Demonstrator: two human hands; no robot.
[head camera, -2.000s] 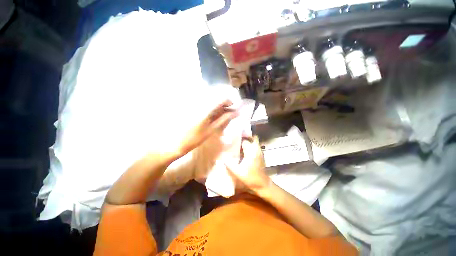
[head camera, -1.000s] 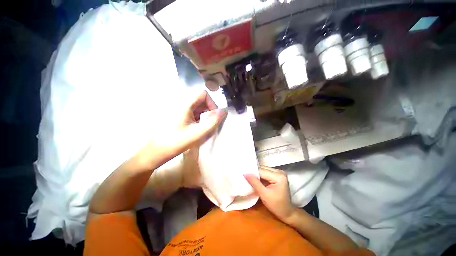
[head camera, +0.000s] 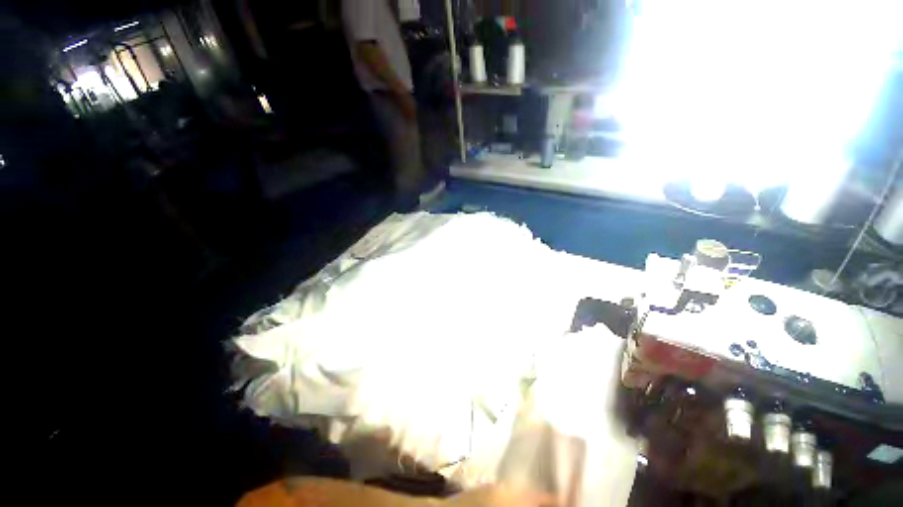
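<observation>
A large glaring white fabric heap lies left of the machine. A white fabric piece hangs at the left end of the white overlock machine head, beside its red front band. The needle area is dark and blurred. Part of my left arm shows along the bottom edge; its hand is lost in glare and blur beside the fabric. My right hand is out of the picture.
White tension knobs line the machine front. A blue surface lies behind the heap. A shelf holds small items; white thread cones stand higher. A person stands at the back. A lamp glares at upper right.
The view has swung up and left, so the machine now sits lower right and the room behind shows. My hands, clearly seen before on the white piece, no longer show clearly.
</observation>
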